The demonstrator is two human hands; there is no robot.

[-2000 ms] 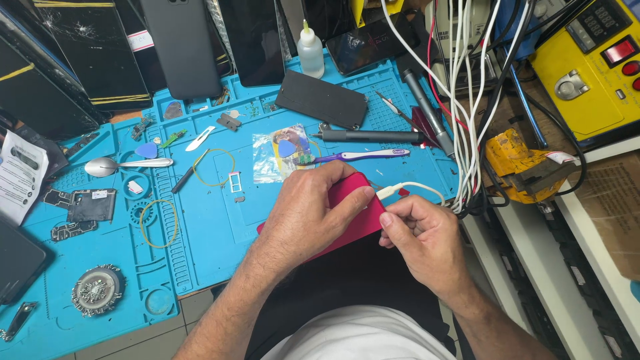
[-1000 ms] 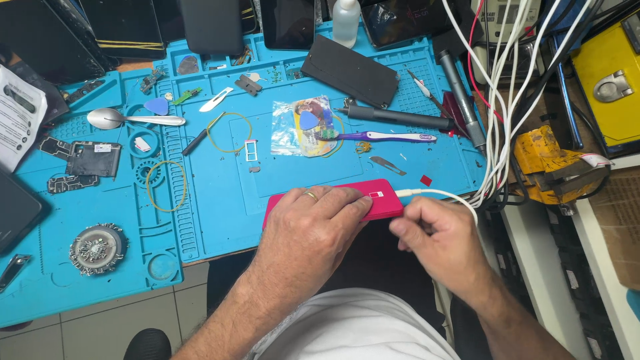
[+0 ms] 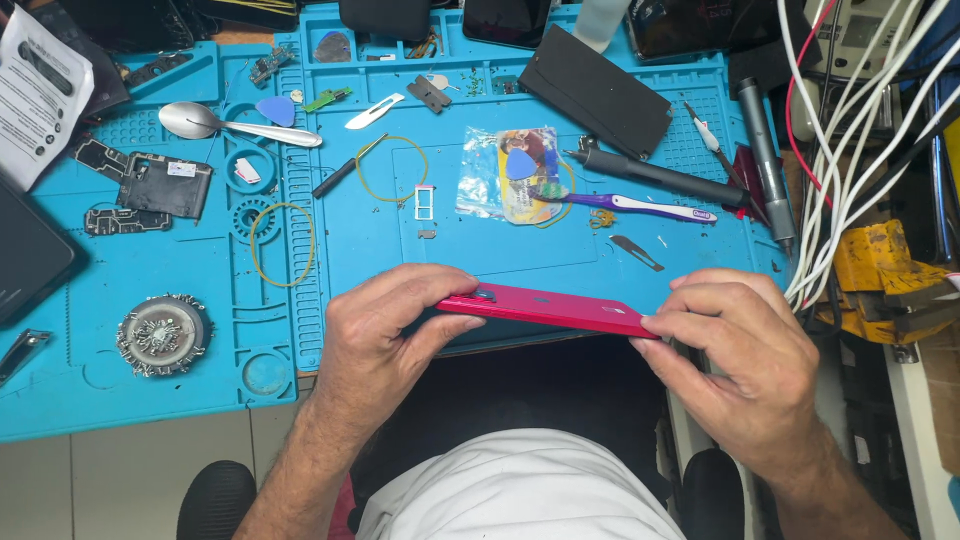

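Note:
A red smartphone (image 3: 551, 307) is held tilted, seen nearly edge-on, over the front edge of the blue silicone repair mat (image 3: 375, 247). My left hand (image 3: 405, 330) pinches its camera end between thumb and fingers. At the opposite end, my right hand (image 3: 727, 352) grips the corner with thumb and fingertips. No cable is seen in the phone. Beyond it on the mat lie a SIM tray (image 3: 424, 202), a small scalpel blade (image 3: 636, 253), a toothbrush (image 3: 637, 206) and a plastic bag (image 3: 480, 172) beside a printed card with a blue pick (image 3: 520, 163).
Left on the mat are a metal spoon (image 3: 251, 131), phone parts (image 3: 161, 184), rubber bands (image 3: 282, 245) and a round magnetic holder with screws (image 3: 163, 335). A black panel (image 3: 596, 90) and grey pen-shaped tools (image 3: 660, 176) lie at the back right. White cables (image 3: 832, 187) hang at right.
The white cable has come out of the phone and is no longer at my right hand. The phone has turned from lying flat-on to nearly edge-on, and my left hand has shifted to its camera end.

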